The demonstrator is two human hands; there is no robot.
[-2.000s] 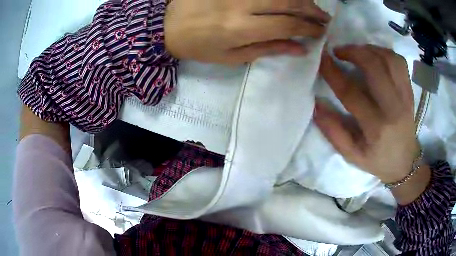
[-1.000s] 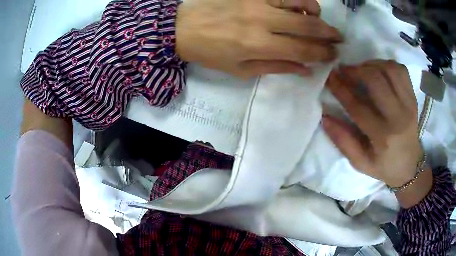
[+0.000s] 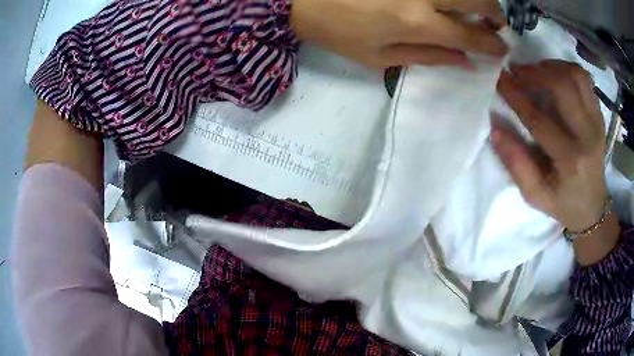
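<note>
A white garment panel point(image 3: 424, 146) with a stitched line along its left edge runs from my hands down over the table edge onto my lap. My left hand point(image 3: 410, 31) lies on its upper end with the fingers pointing right, partly cut off by the top edge. My right hand point(image 3: 556, 139), slightly blurred, grips the cloth on the right with bent fingers; its fingertips are close to my left fingers. Softer white cloth point(image 3: 486, 215) bunches under my right hand. A grey-brown zipper band point(image 3: 448, 271) shows below it. The cloth between my fingertips is hidden.
Dark machine parts point(image 3: 521, 15) stand at the top right, beyond my fingers. The white table point(image 3: 327, 132) has printed ruler markings and an edge above my lap. White pieces point(image 3: 153, 268) lie at lower left. A red-and-navy checked apron point(image 3: 264, 306) is below the cloth.
Both hands and the panel have moved right, and my left hand also up from a second ago. The lower cloth has shifted, and the zipper band now shows. A dark round spot shows beside the panel.
</note>
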